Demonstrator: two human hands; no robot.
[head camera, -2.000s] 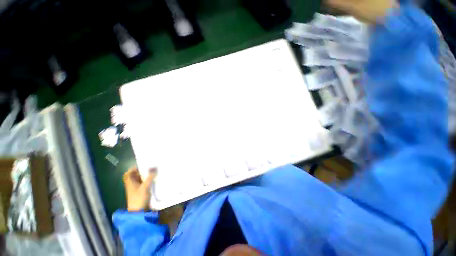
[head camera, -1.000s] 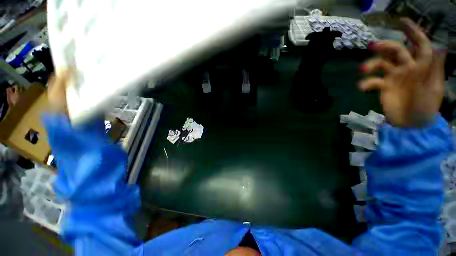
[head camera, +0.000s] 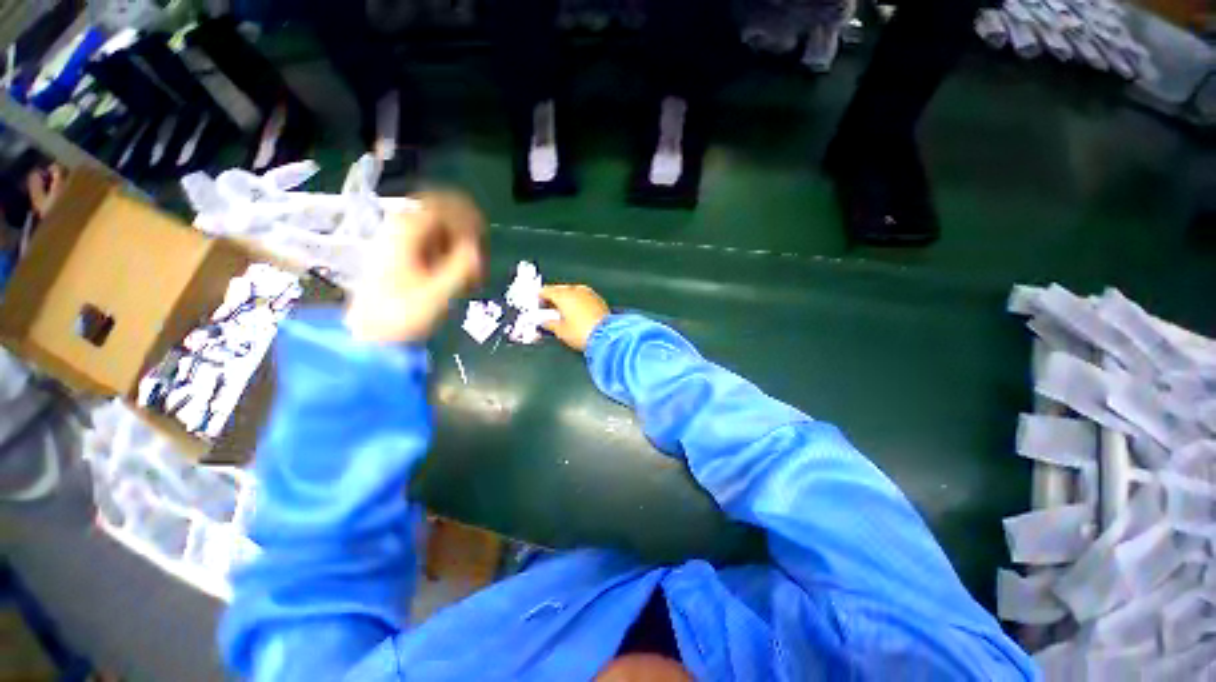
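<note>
Small white pieces (head camera: 483, 319) lie in a loose pile on the green bench mat, left of centre. My right hand (head camera: 576, 316) is at the right side of this pile, with its fingertips on or against the pieces; whether it grips one cannot be told. My left hand (head camera: 424, 267) is blurred, raised to the left of the pile, in front of the stacked trays; its fingers look curled, and what it holds, if anything, cannot be told. A thin pale strip (head camera: 462, 368) lies just below the pile.
An open cardboard box (head camera: 123, 281) with white pieces stands at left on trays with sleeves (head camera: 163, 482). Black fixtures (head camera: 668, 173) stand along the far side. A filled tray of overlapping pale sleeves (head camera: 1131, 466) lies at right. A person's hand (head camera: 44, 189) shows at far left.
The large white tray has left my left hand. My left hand has moved right and towards the pile. My right hand has come from the upper right down to the pile.
</note>
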